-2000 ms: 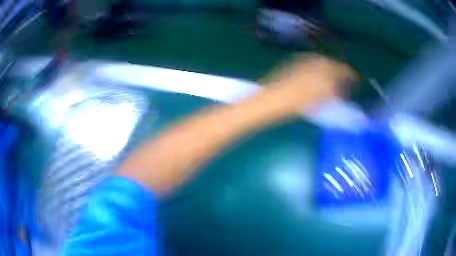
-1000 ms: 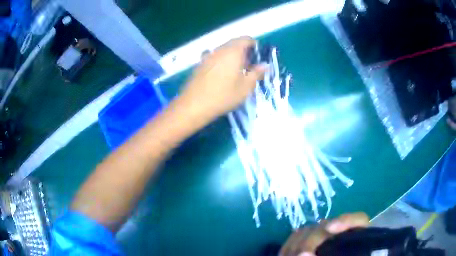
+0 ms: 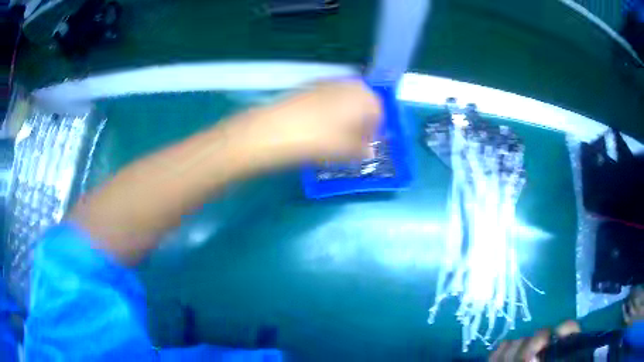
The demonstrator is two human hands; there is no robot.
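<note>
My left hand point(image 3: 339, 120) is blurred and reaches over the blue screw bin point(image 3: 356, 187), with its fingertips down at the small silvery and dark screws point(image 3: 367, 168). Whether it holds anything cannot be told. My right hand point(image 3: 529, 348) is cut off by the bottom edge at the right, with its fingers around a thick black cylinder that looks like the electric screwdriver point(image 3: 582, 345). A bundle of white leads point(image 3: 484, 240) lies right of the bin, with small black switches point(image 3: 505, 145) at its far end.
A clear blister tray point(image 3: 42, 177) lies at the far left. Black housings point(image 3: 618, 184) rest on a pale sheet at the right. White edging point(image 3: 191, 76) separates the bench from the green belt, where dark parts point(image 3: 88, 28) stand. Part of another hand shows at the right edge.
The view has swung, shifting the bin toward the middle and the leads rightward. My left hand has gone from the switch end of the leads to the bin. My right hand still holds the black cylinder.
</note>
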